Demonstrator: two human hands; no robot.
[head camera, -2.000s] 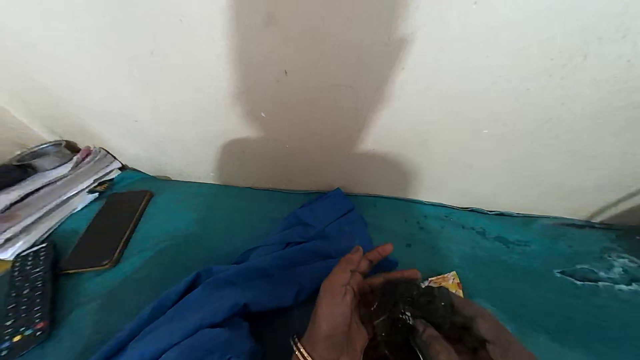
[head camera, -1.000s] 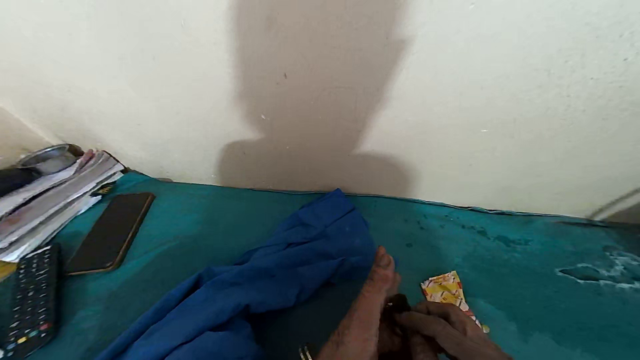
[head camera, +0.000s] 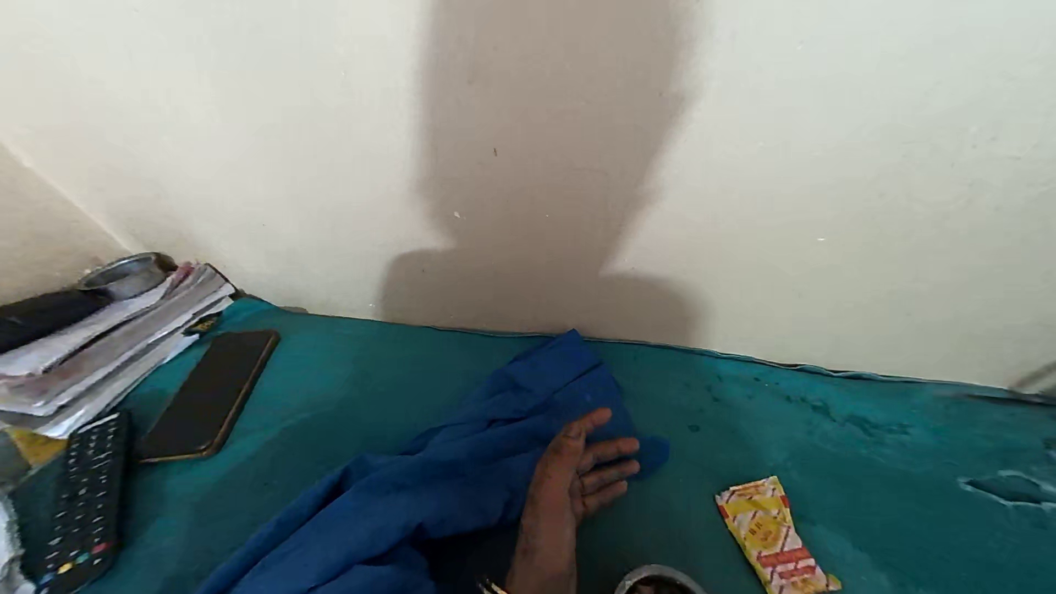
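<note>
My left hand (head camera: 582, 474), a bangle at its wrist, is raised over a crumpled blue cloth (head camera: 495, 445) with its fingers apart and nothing in it. My right hand is out of view. To the right of my left hand, a round metal container (head camera: 660, 571) with dark contents shows only partly at the bottom edge. Farther right, a yellow, red and white packet (head camera: 771, 532) lies on the green covering (head camera: 874, 495).
At the left are a black remote control (head camera: 89, 503), a dark phone (head camera: 210, 394) and a stack of papers (head camera: 124, 346) with a metal bowl (head camera: 132, 276) on it. A pale wall (head camera: 825, 165) stands behind. The covering has a tear (head camera: 1011, 488) at the right.
My hands were together near the bottom, handling something dark. They have parted: my left hand has opened, and my right hand has left the view. The round container has come into view.
</note>
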